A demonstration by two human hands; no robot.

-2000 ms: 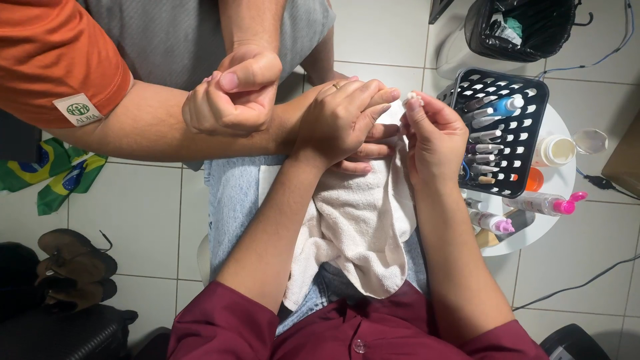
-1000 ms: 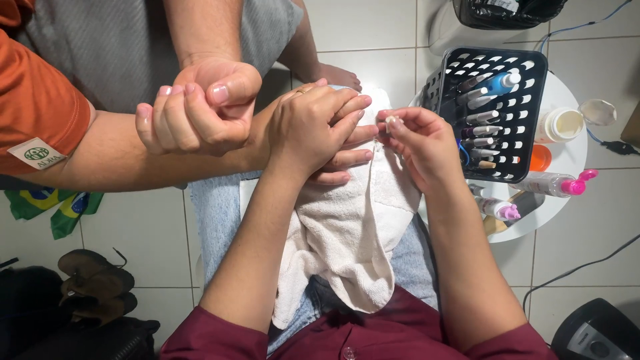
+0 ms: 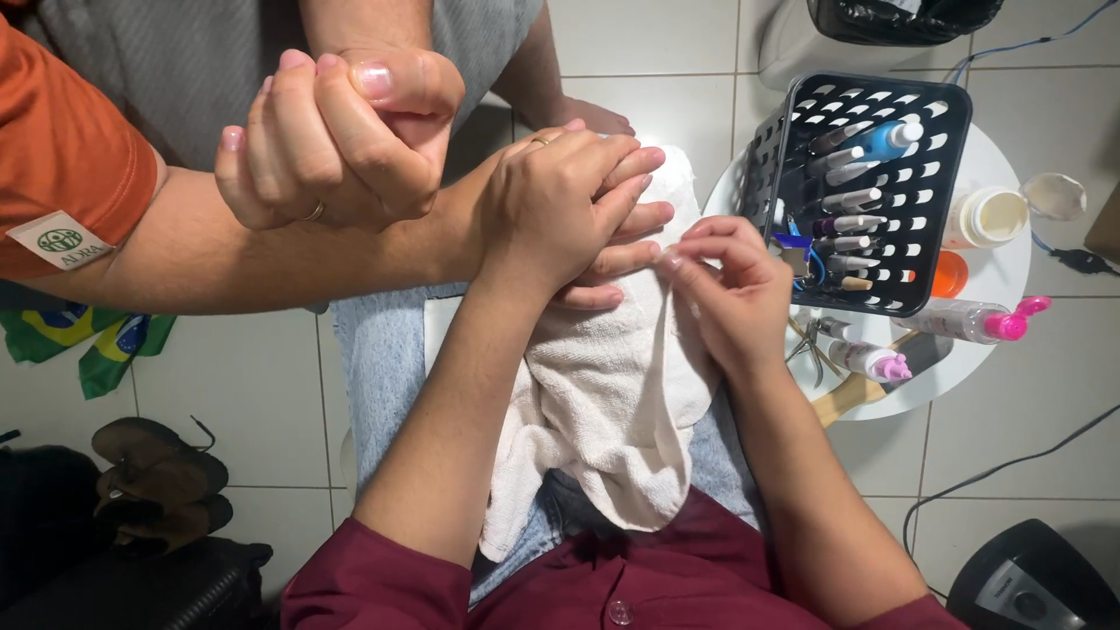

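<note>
My left hand lies over the back of another person's hand, holding it on a white terry towel across my lap. My right hand is pinched at one fingertip of that hand; whatever is between my thumb and fingers is too small or hidden to tell. The person's other hand is raised at the upper left, its fingers curled and its nails shiny. Metal cuticle nippers lie on the round white side table, just right of my right hand.
On the table stand a black perforated basket of polish bottles, an open white jar, a clear bottle with a pink cap and a small white bottle. A lined waste bin is behind; shoes lie at left.
Two seconds ago my right hand held something small and white up beside the fingers; now it is down at a fingertip. The person's free hand has opened a little from a closed fist.
</note>
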